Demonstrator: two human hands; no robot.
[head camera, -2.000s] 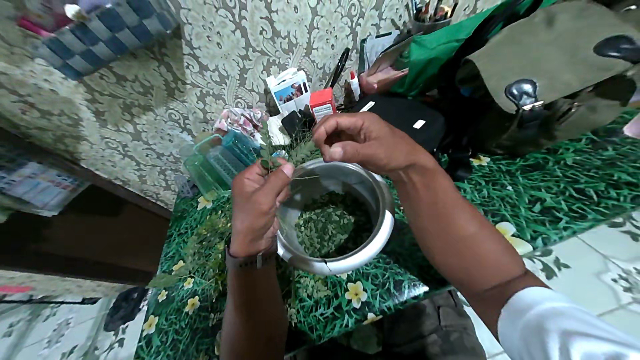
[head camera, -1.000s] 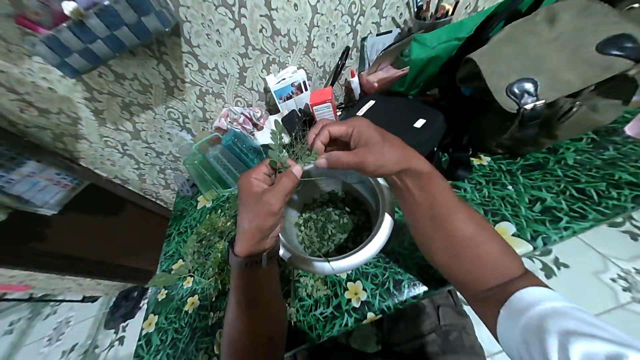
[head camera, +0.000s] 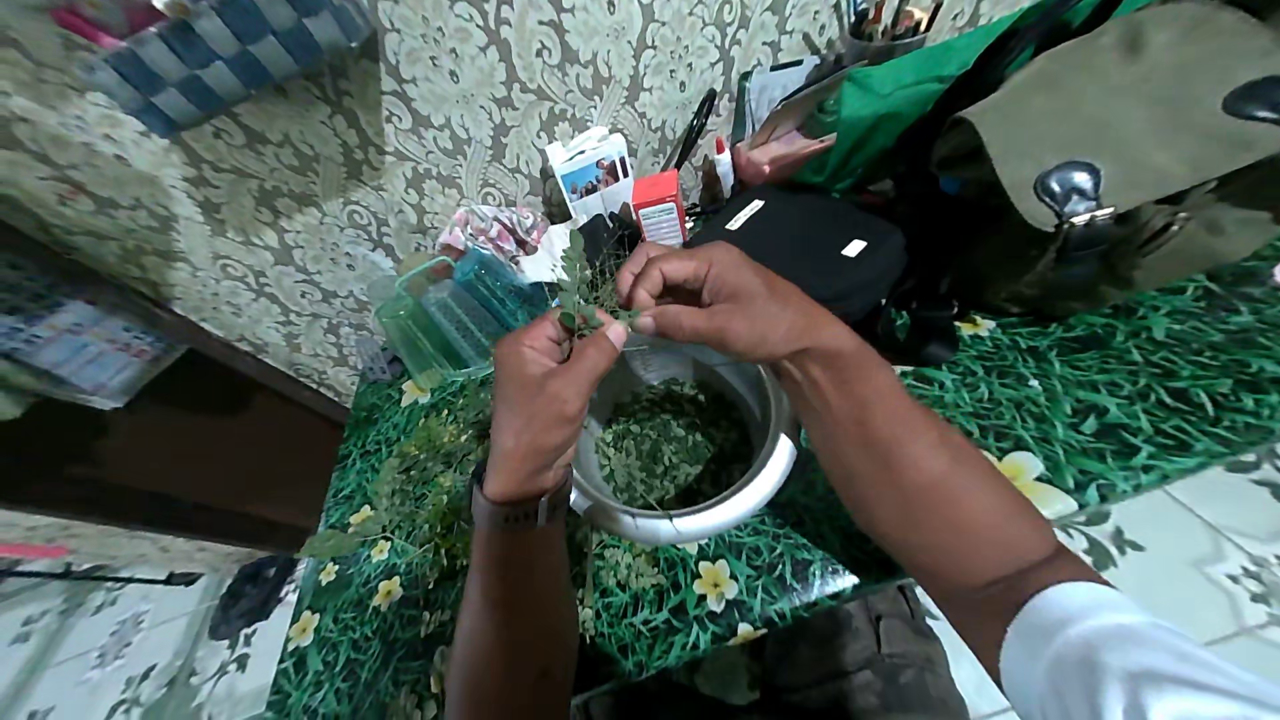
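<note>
A sprig of small green leaves (head camera: 573, 285) rises from between the thumb and fingers of my left hand (head camera: 548, 395), above the pot's left rim. My right hand (head camera: 725, 300) pinches at the same sprig with thumb and index finger, over the pot's far rim. Below both hands is a round metal pot (head camera: 735, 515) with a pale rim, holding a heap of loose small leaves (head camera: 655, 450). More leafy stems (head camera: 425, 480) lie on the grass-patterned table cover left of my left wrist, which wears a dark watch band.
Clear green plastic containers (head camera: 445, 320) stand behind my left hand. A red and white box (head camera: 659, 205), a black case (head camera: 800, 240) and an olive bag (head camera: 1090, 150) line the wall side. The grass-print table cover (head camera: 1120, 370) extends right; its near edge borders the tiled floor.
Two seconds ago my right hand was raised slightly apart from my left; now its fingertips are close against my left fingertips at the sprig. The pot has stayed in place.
</note>
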